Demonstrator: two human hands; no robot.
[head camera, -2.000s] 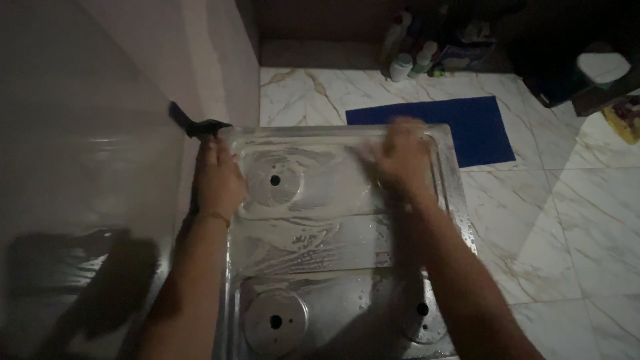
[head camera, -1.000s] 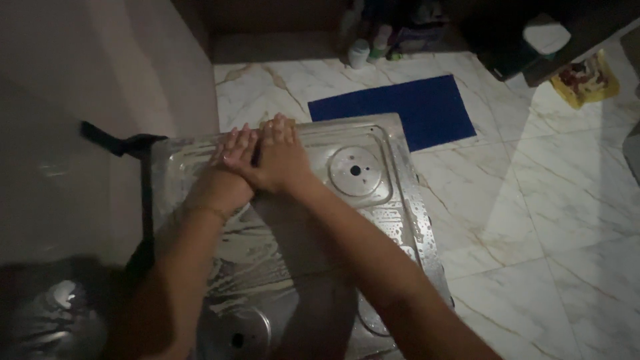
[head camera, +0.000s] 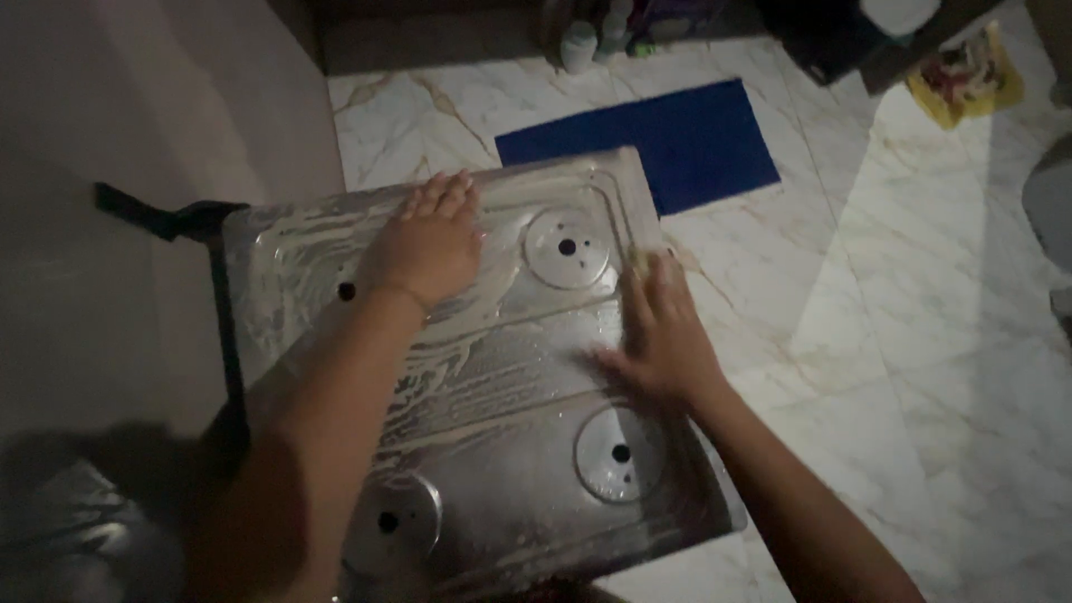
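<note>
A stainless-steel gas stove top (head camera: 502, 368) with round burner recesses and dark holes lies below me, wet and streaked with pale suds. My left hand (head camera: 431, 247) rests flat on its upper part, fingers together near the far edge, just left of the upper right burner recess. My right hand (head camera: 666, 335) is spread over the right rim, between the two right recesses, slightly blurred. A small yellowish thing (head camera: 643, 266) shows at its fingertips; whether the hand holds it I cannot tell.
A blue mat (head camera: 695, 142) lies on the marble-patterned tile floor (head camera: 904, 335) past the stove's far corner. Bottles (head camera: 579, 47) stand at the back. A yellow patterned item (head camera: 967, 79) lies at the upper right. A black strap-like piece (head camera: 167, 219) sticks out at the left beside the wall (head camera: 184, 100).
One second ago my hands were together at the stove's upper left. Now they are apart, the right one at the right rim. The stove appears turned relative to two seconds ago.
</note>
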